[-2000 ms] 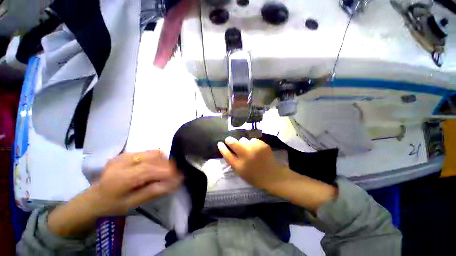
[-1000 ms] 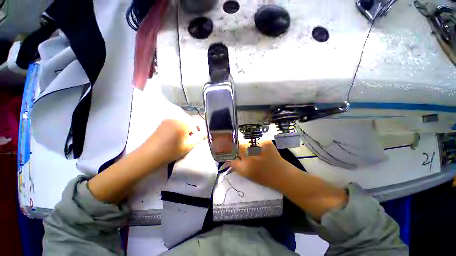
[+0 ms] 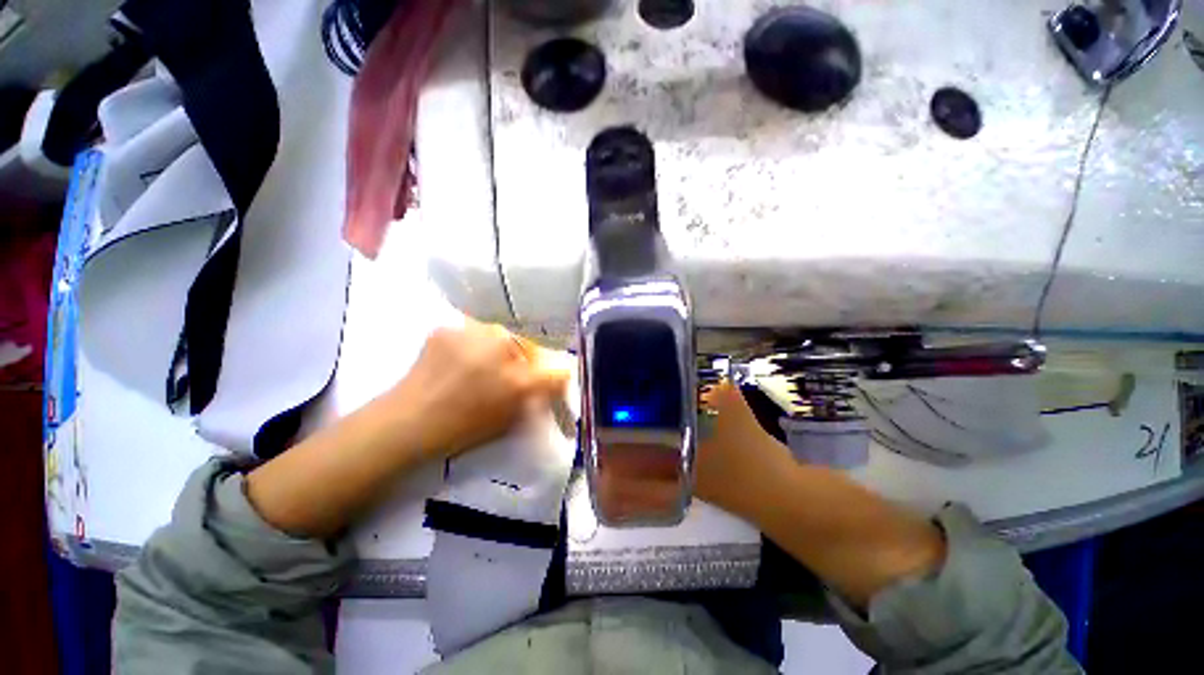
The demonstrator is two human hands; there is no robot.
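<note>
A light grey fabric piece (image 3: 491,580) with a black stripe hangs over the table's front edge, below my left hand. My left hand (image 3: 478,380) is left of the shiny lever guard (image 3: 638,396), with bent fingers closed at the fabric's upper end; its fingertips are washed out by glare. My right hand (image 3: 729,442) is just right of the guard, its fingers mostly hidden behind it. A black fabric part (image 3: 769,411) shows beside my right wrist. The needle and presser foot are hidden by the guard and machine head.
The white sewing machine head (image 3: 792,198) fills the upper middle and right. A red-pink cloth strip (image 3: 390,145) hangs at its left. Long grey-white fabric (image 3: 297,198) and black strips (image 3: 238,119) drape over the table's left. Pale cut pieces (image 3: 911,415) lie under the machine arm.
Over two seconds, my left hand moved up and right to the fabric near the needle area. The black-striped grey piece came into view. The machine head now looms larger as the view moved closer.
</note>
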